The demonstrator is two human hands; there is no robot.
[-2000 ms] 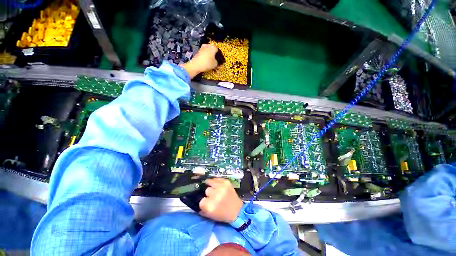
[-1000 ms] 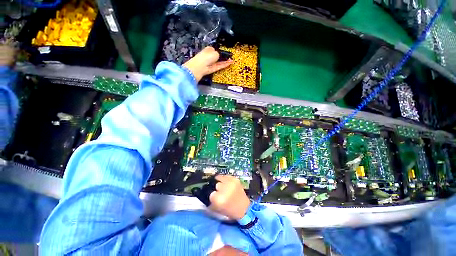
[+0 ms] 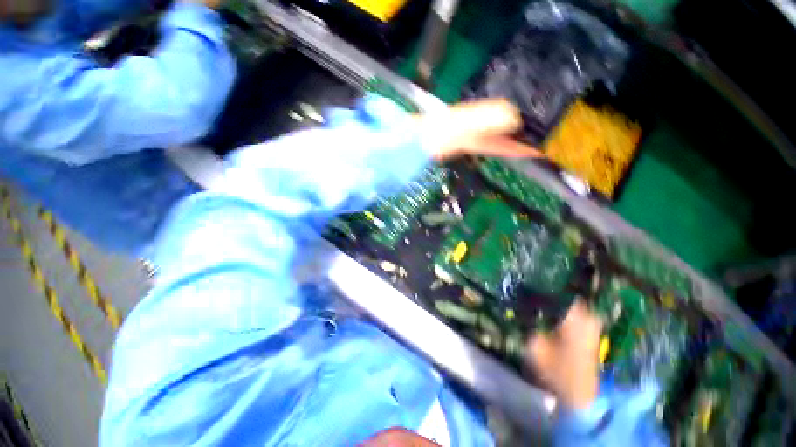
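Note:
My left hand point(image 3: 480, 128), blurred, reaches across the rail at the near edge of the grey parts bin point(image 3: 545, 70) and the yellow parts bin point(image 3: 593, 147). Its fingers point toward the yellow bin; whether they hold a part cannot be told. My right hand point(image 3: 569, 349), strongly blurred, is low over the line between two green circuit boards. The nearer board point(image 3: 493, 236) lies in its black carrier, up and left of that hand. The other board point(image 3: 650, 327) is to its right. What the right hand holds cannot be told.
The silver conveyor rail point(image 3: 401, 310) runs diagonally along my body. Another person's blue sleeve point(image 3: 113, 100) is at upper left. A larger yellow-orange parts bin point(image 3: 380, 7) is cut off at the top. Yellow-striped floor lines point(image 3: 65, 279) show at left.
The view has turned and tilted, so the line now runs diagonally. My left hand has drawn back from over the yellow bin to its near edge. My right hand appears farther right, away from my body.

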